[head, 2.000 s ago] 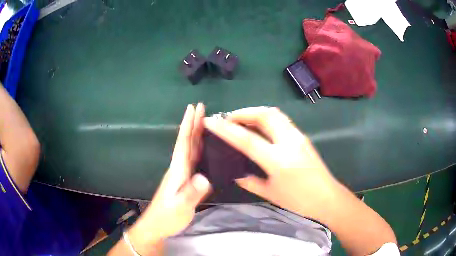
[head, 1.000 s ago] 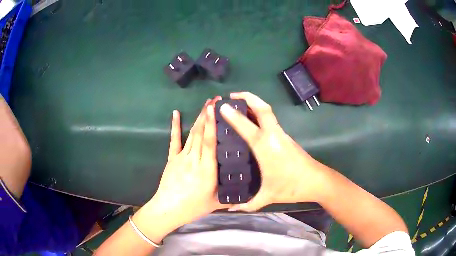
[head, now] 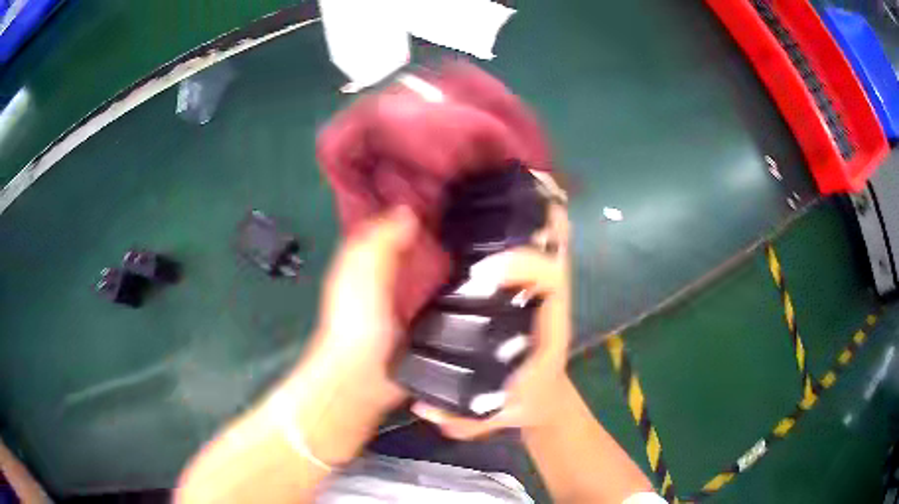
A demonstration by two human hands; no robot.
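Observation:
A row of several black power adapters (head: 473, 320) is held up in front of me, blurred by motion. My right hand (head: 542, 325) grips the row from its right side and lower end. My left hand (head: 360, 305) holds the dark red cloth (head: 424, 138) at the left side of the row. The cloth lies against the row's upper left part and hides some of it. A single adapter (head: 268, 243) lies on the green bench, prongs toward the lower right. Two more adapters (head: 138, 276) lie touching at the left.
White glove (head: 370, 39) beyond the cloth. Small clear piece (head: 202, 95) at upper left. Red bin (head: 803, 94) with packed rows and a blue bin (head: 867, 69) at upper right. Bench edge (head: 680, 285) at right, above a floor with yellow-black tape. Part of a person at lower left.
The view has turned to the right. The cloth has been picked up from the bench and is now in my left hand against the row. The row is lifted and tilted.

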